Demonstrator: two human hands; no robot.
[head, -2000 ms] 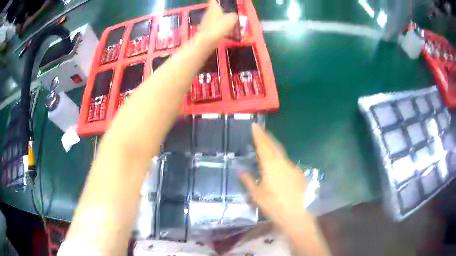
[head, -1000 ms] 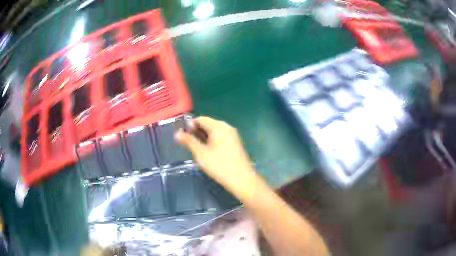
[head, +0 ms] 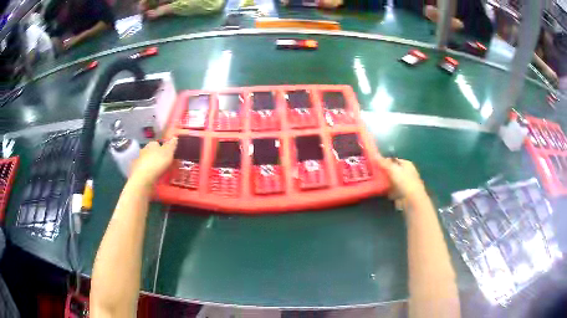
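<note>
The red-orange phone tray [head: 273, 202] is in front of me on the green bench, its slots in two rows filled with red keypad phones [head: 267, 168] with dark screens. My left hand [head: 152, 163] grips the tray's left edge. My right hand [head: 401, 178] grips its right edge. The underside of the tray is hidden, so I cannot tell whether it is lifted off the bench.
A clear lens tray [head: 503, 233] lies at the right edge. At left are a white bench unit [head: 165, 102], a black ribbed air nozzle [head: 93, 118], a pump bottle [head: 124, 152] and dark-edged trays [head: 46, 183]. Other workers' arms and several phones show across the bench.
The phone tray now sits centrally, held at both sides. The clear tray that was below it no longer shows there. My left hand has come back into view, and my right hand moved to the tray's edge.
</note>
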